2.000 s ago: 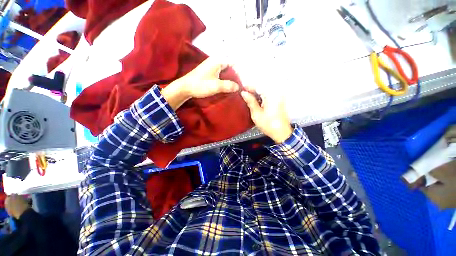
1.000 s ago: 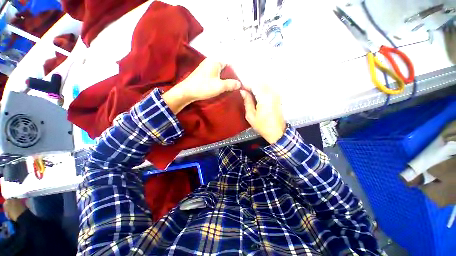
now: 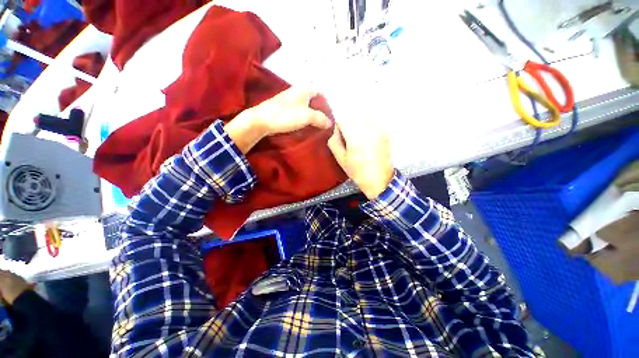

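A rust-red garment piece point(image 3: 217, 84) lies draped on the white table and hangs over its front edge at the left. My left hand point(image 3: 284, 115) lies on the cloth and pinches its right edge between thumb and fingers. My right hand point(image 3: 364, 152) is close beside it at the same edge, its fingertips on the cloth. The fingertips of both hands nearly meet. Glare hides what lies exactly between them. The shiny metal needle area point(image 3: 379, 50) of the machine is beyond the hands, washed out by light.
Scissors with yellow and red handles point(image 3: 534, 98) lie at the right, by a dark cord point(image 3: 522, 31). A grey vented housing point(image 3: 49, 182) is far left. A blue bin point(image 3: 282, 245) with red cloth is under the table, a blue basket point(image 3: 539, 238) lower right. Another person's arm point(image 3: 42, 314) shows lower left.
The view has shifted slightly. My right hand has moved a little left, its fingers closer together at the cloth edge. My left hand keeps its pinch, and the cloth lies much as before.
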